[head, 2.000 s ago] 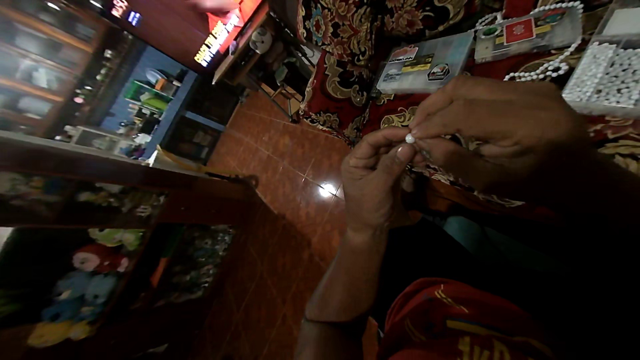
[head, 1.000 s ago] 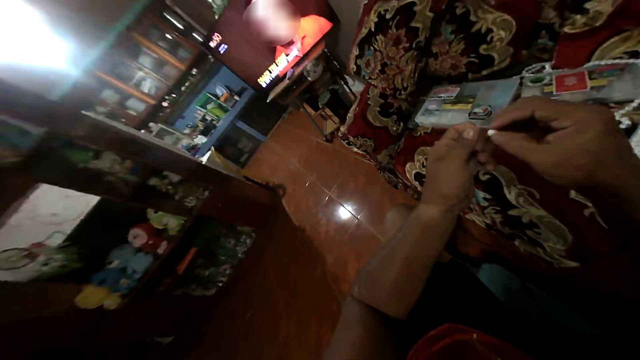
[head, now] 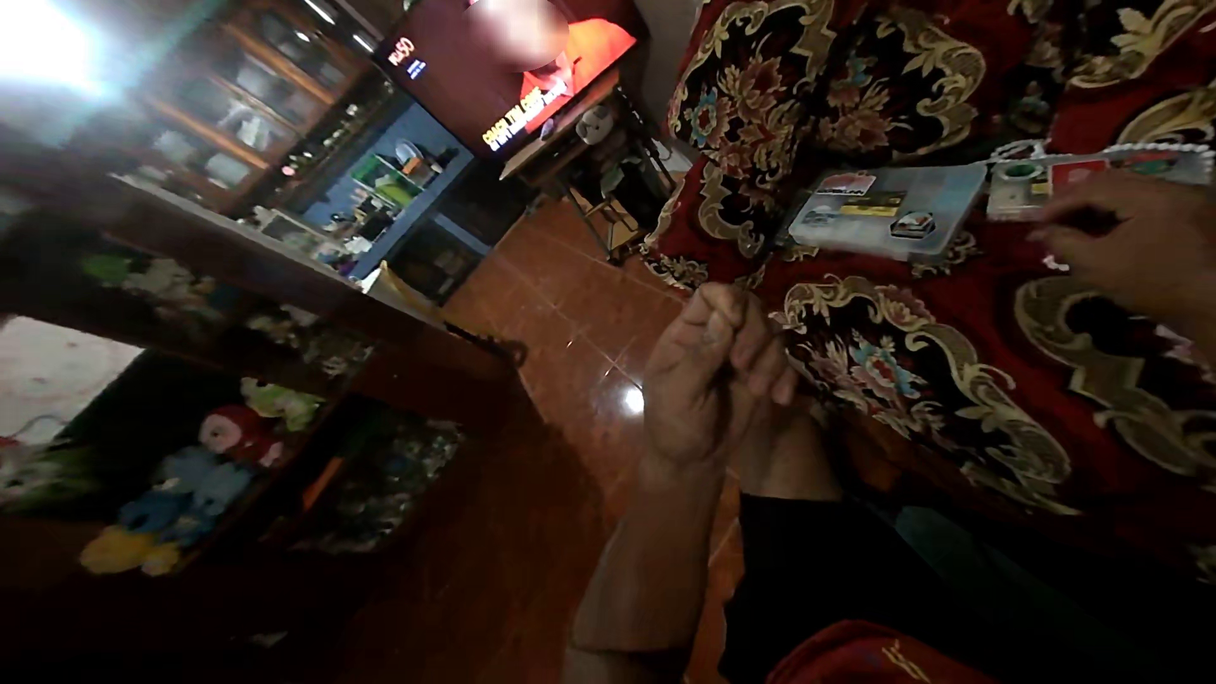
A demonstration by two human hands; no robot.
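My left hand [head: 712, 366] is raised near the middle of the view with thumb and fingers pinched together; whatever may be between the fingertips is too small to see. At the right, my right hand [head: 1135, 242] is blurred, its thumb and fingers curled apart, over the red patterned sofa cover [head: 893, 380]. A small whitish thing [head: 1053, 262] shows just below its fingertips, and I cannot tell whether it is held. Behind the right hand lies a clear plastic case [head: 1007, 198] with a strand of white beads [head: 1092, 157] along its top.
A closed clear plastic organizer box [head: 883, 211] lies on the sofa between the hands. Beyond stand a small table [head: 560, 152] and a lit television [head: 503, 66]. Shelves with plush toys [head: 204, 475] are at the left, above a tiled floor [head: 570, 304].
My hands were together around a small white bead two seconds ago; now they are apart, the right one off to the right. The view has shifted.
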